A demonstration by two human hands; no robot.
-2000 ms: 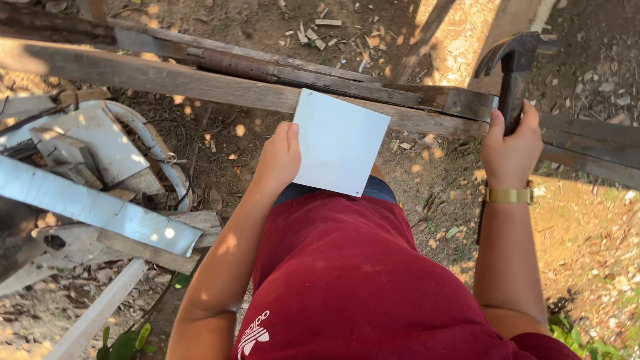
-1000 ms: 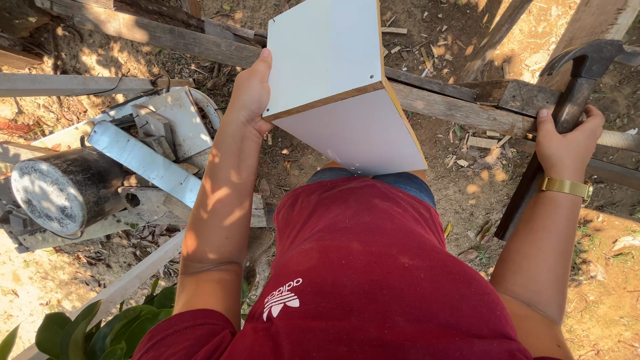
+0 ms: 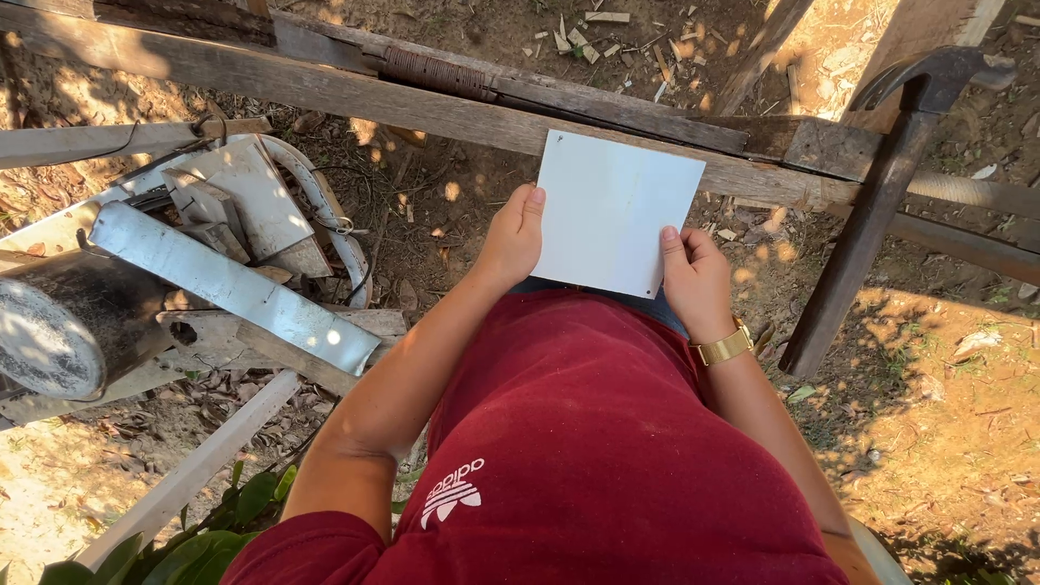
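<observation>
A square white panel (image 3: 619,213) is held in front of my body, with small nail heads or holes near its top left and bottom right corners. My left hand (image 3: 517,236) grips its left edge, thumb on the face. Along the lower right edge, my right hand (image 3: 697,280) holds it with thumb and bent fingers. Whatever lies beneath the panel is hidden. To the right, a claw hammer (image 3: 863,219) rests across the wooden beam, its head away from me and its handle end toward me.
Long weathered wooden beams (image 3: 341,88) cross beyond the panel. On the left are a bent metal strip (image 3: 236,284), a blackened cylindrical container (image 3: 89,317), and a white-framed chair (image 3: 321,195) bearing board offcuts. Wood chips (image 3: 578,42) litter the dirt. Leaves (image 3: 195,552) show at lower left.
My right hand has let go of the hammer and moved left onto the panel's edge. The panel, tilted one second ago with joined boards showing, now shows one flat face.
</observation>
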